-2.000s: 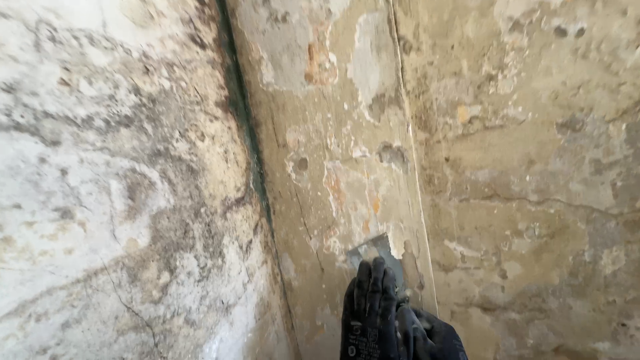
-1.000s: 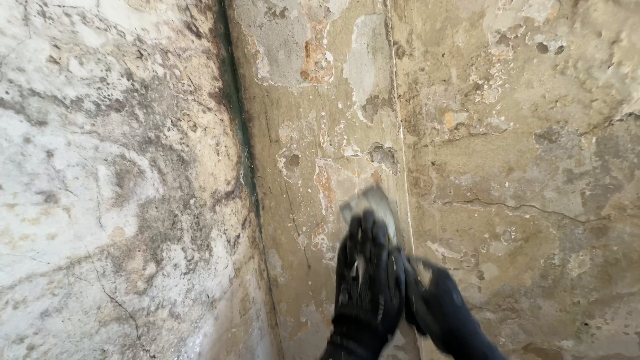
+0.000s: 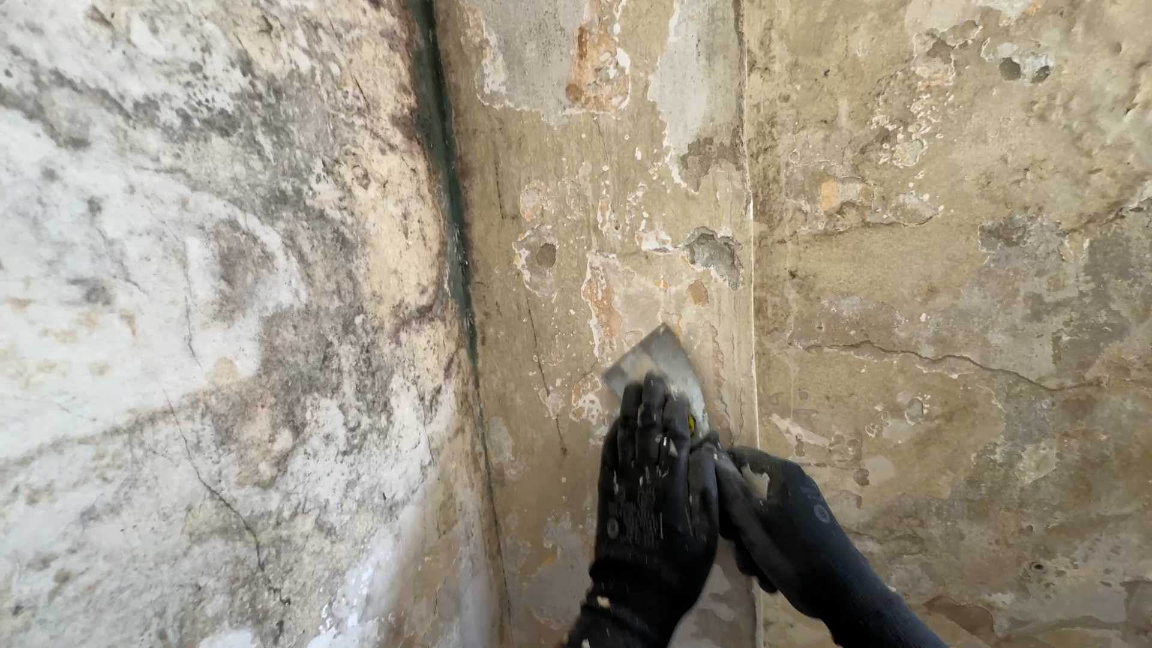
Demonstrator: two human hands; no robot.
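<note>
A metal scraper (image 3: 661, 360) with a wide flat blade lies against the peeling plaster wall (image 3: 630, 297), its blade pointing up and tilted to the left. My right hand (image 3: 787, 522), in a black glove, is closed around the handle, which is mostly hidden. My left hand (image 3: 655, 477), gloved in black too, rests flat on the back of the blade with its fingers extended upward and close together. Bare, pale patches and flaked paint surround the blade edge.
To the left stands a white, stained wall (image 3: 135, 297), meeting the plaster at a dark green strip (image 3: 445, 180) in the corner. A thin pale vertical edge (image 3: 754, 315) runs to the right of the scraper. Beyond it, the right wall (image 3: 945, 297) has a long crack.
Between the earlier frames, both hands and the scraper shift upward on the wall; they are lower again now. The scraper stays in my hands throughout.
</note>
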